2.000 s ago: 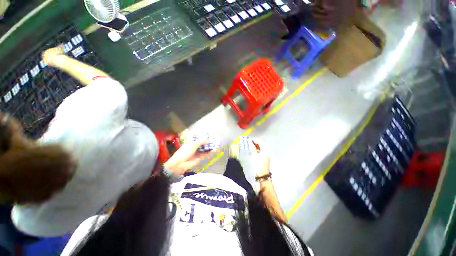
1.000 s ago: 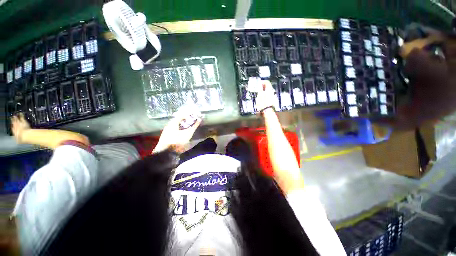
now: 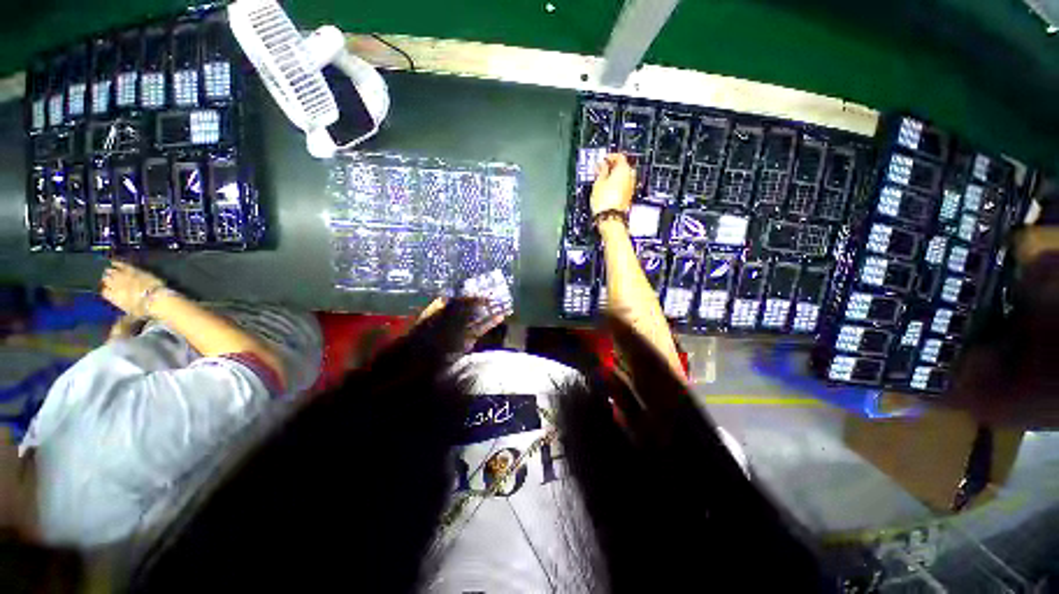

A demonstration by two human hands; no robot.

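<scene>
My left hand (image 3: 470, 323) is low at the front edge of the bench, partly hidden by dark hair, and holds pale keypads (image 3: 488, 290). My right hand (image 3: 616, 192) is over the left end of a black tray (image 3: 557, 296). Its fingertips are on a white keypad (image 3: 591, 163) at the lower part of a phone housing in the back row. The other back-row housings show no white keypads. Most front-row housings in this tray show white keypads (image 3: 746, 311). A glossy clear blister tray (image 3: 425, 226) lies left of the black tray.
A white fan (image 3: 285, 70) stands at the bench's back edge beside a dark phone-like object (image 3: 351, 114). Another black tray (image 3: 145, 139) lies at left, before a seated co-worker (image 3: 174, 383). A filled tray (image 3: 917, 255) adjoins at right. A cardboard box (image 3: 917, 453) is on the floor.
The view has turned and shifted over the bench. My right hand has moved from the tray's front-left area to its back-left housing. My left hand is now lower, at the clear tray's front right corner.
</scene>
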